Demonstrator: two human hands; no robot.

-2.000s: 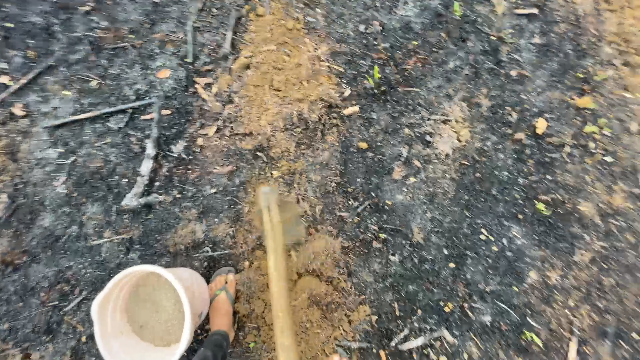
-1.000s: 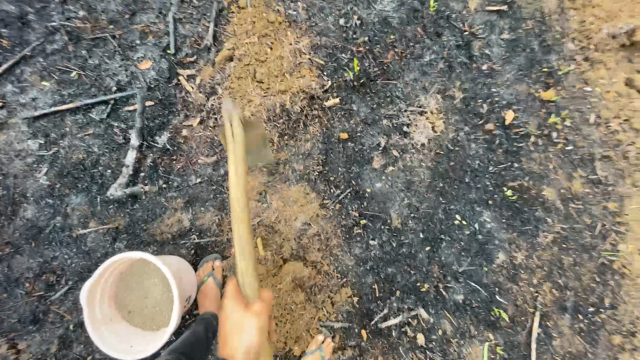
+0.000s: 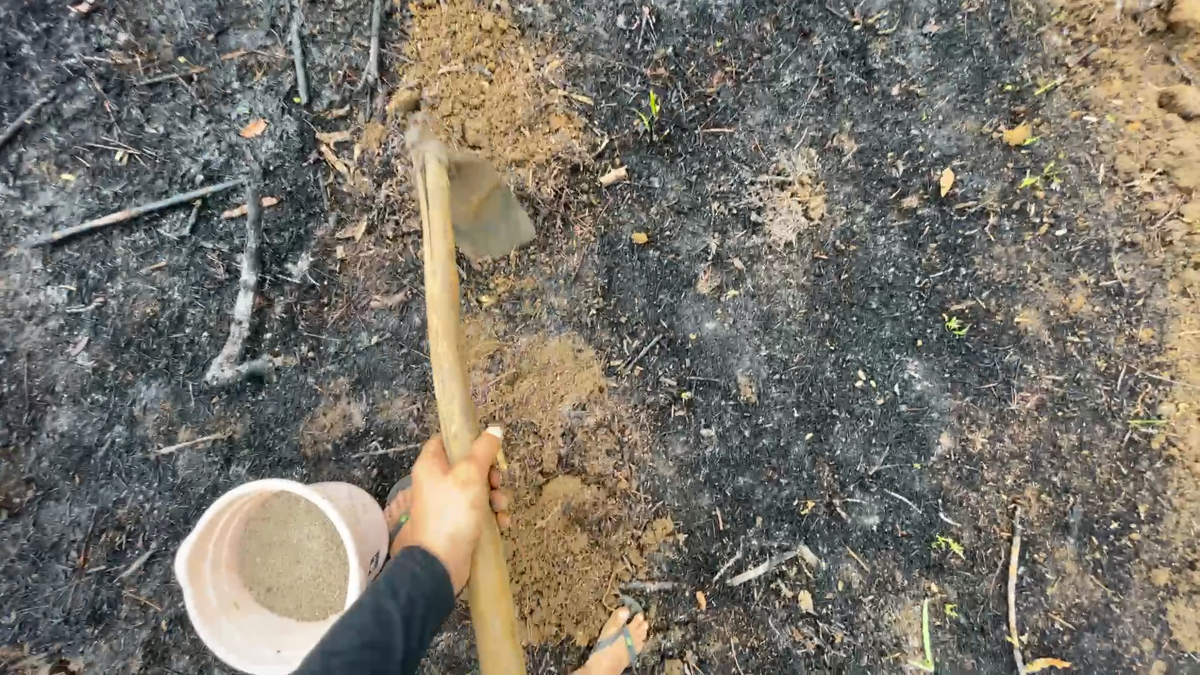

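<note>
My left hand point(image 3: 455, 502), in a dark sleeve, is closed around the wooden handle of a hoe point(image 3: 448, 366). The handle runs from the bottom edge up to the hoe's metal blade point(image 3: 487, 206), which is raised over the ground, slightly blurred. My right hand is out of view. Left of my feet stands a pale pink plastic bucket point(image 3: 202, 562) that holds grey-brown granular material point(image 3: 293, 555). Loose brown soil point(image 3: 562, 534) lies below and right of the handle, with another patch of dug soil point(image 3: 497, 84) beyond the blade.
Blackened, burnt ground spreads around. Charred sticks point(image 3: 246, 281) lie at the left, and a thin stick point(image 3: 1014, 591) at the lower right. My sandalled foot point(image 3: 619, 637) is at the bottom. Small green sprouts point(image 3: 649, 114) stand ahead, and a strip of bare soil point(image 3: 1153, 187) runs along the right.
My left hand on the handle has come into view since the oldest frame. Compared with that frame, the hoe's head is farther up and left over the ground.
</note>
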